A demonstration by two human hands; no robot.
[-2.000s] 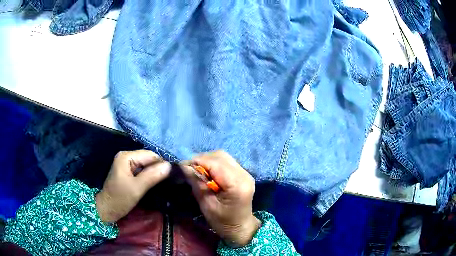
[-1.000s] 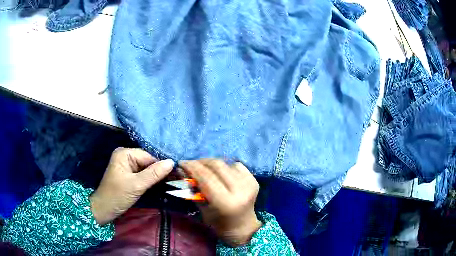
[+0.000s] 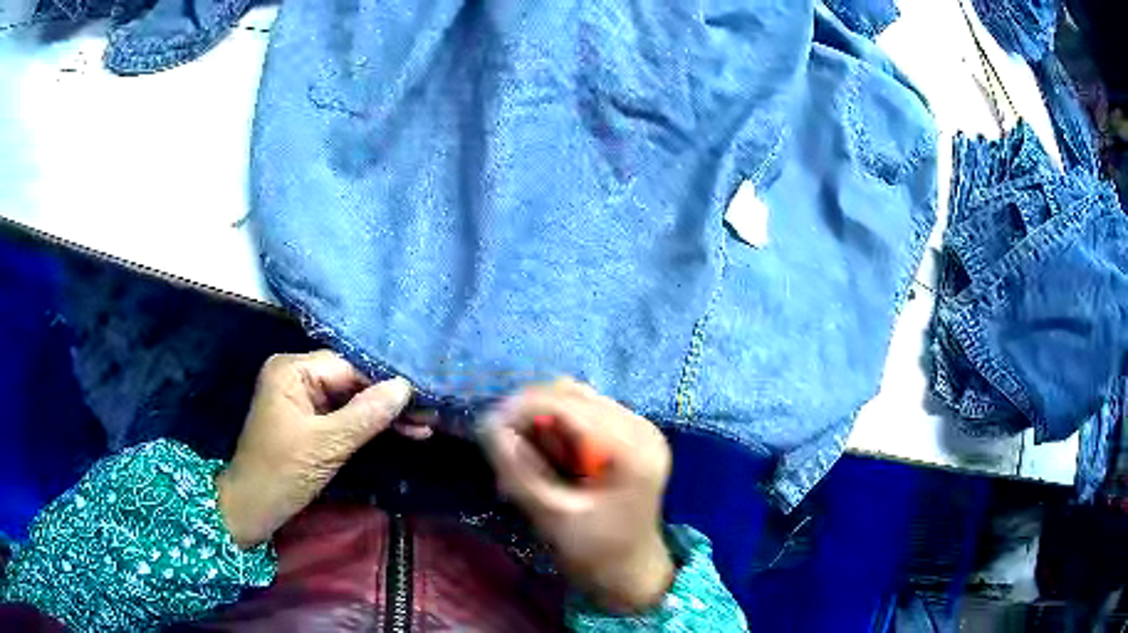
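A large light-blue denim garment (image 3: 544, 235) lies over the table and hangs past its front edge. A small white label (image 3: 747, 214) sits beside a stitched seam. My left hand (image 3: 309, 433) pinches the garment's curved hem between thumb and fingers. My right hand (image 3: 581, 476), blurred, is at the hem to the right of my left hand and holds the thread snips, whose orange handle (image 3: 569, 448) shows in the palm. The snips' blades cannot be made out.
The white table (image 3: 136, 161) has a slanting front edge. Stacked denim pieces (image 3: 1033, 297) lie at the right. Another denim piece (image 3: 173, 35) lies at the top left. Dark blue material (image 3: 124, 346) is below the table edge.
My right hand has moved right along the hem, away from my left hand, and the snips' blades no longer show. The garment has shifted slightly left. My left hand still pinches the hem.
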